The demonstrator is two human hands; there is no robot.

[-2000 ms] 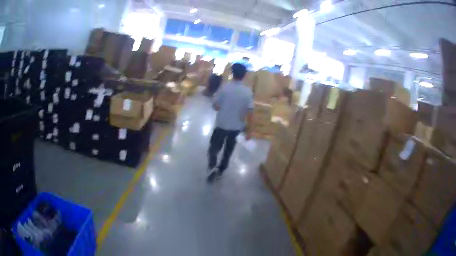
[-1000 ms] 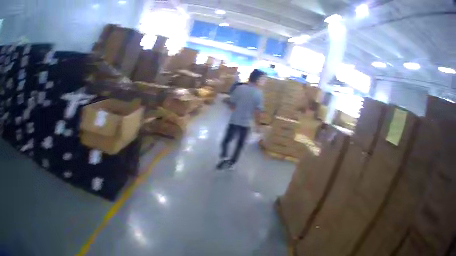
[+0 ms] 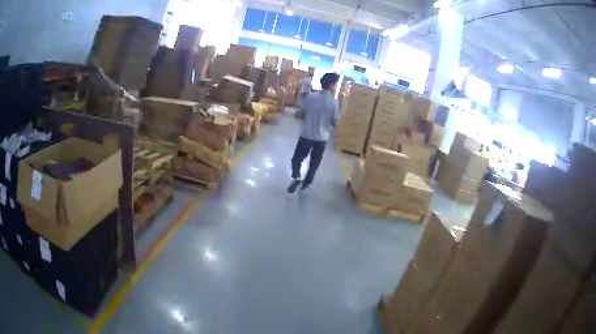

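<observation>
Neither of my hands is in view. An open carton [image 3: 65,189] with dark contents and a white label stands at the left on stacked black bins [image 3: 72,264] that carry white labels. Tall brown cartons [image 3: 425,280] stand close at the lower right. A smaller stack of cartons on a pallet [image 3: 392,210] stands right of the aisle, further ahead.
A person [image 3: 315,124] in a grey shirt and dark trousers is ahead in the aisle, seen from behind. A yellow line [image 3: 147,261] runs along the left side of the grey floor. Wooden pallets [image 3: 153,182] and cartons line the left. A white pillar [image 3: 446,65] rises at the right.
The view has moved forward along the aisle. The open carton is nearer and further left. The blue bin at the lower left has left the picture. The person remains ahead, walking.
</observation>
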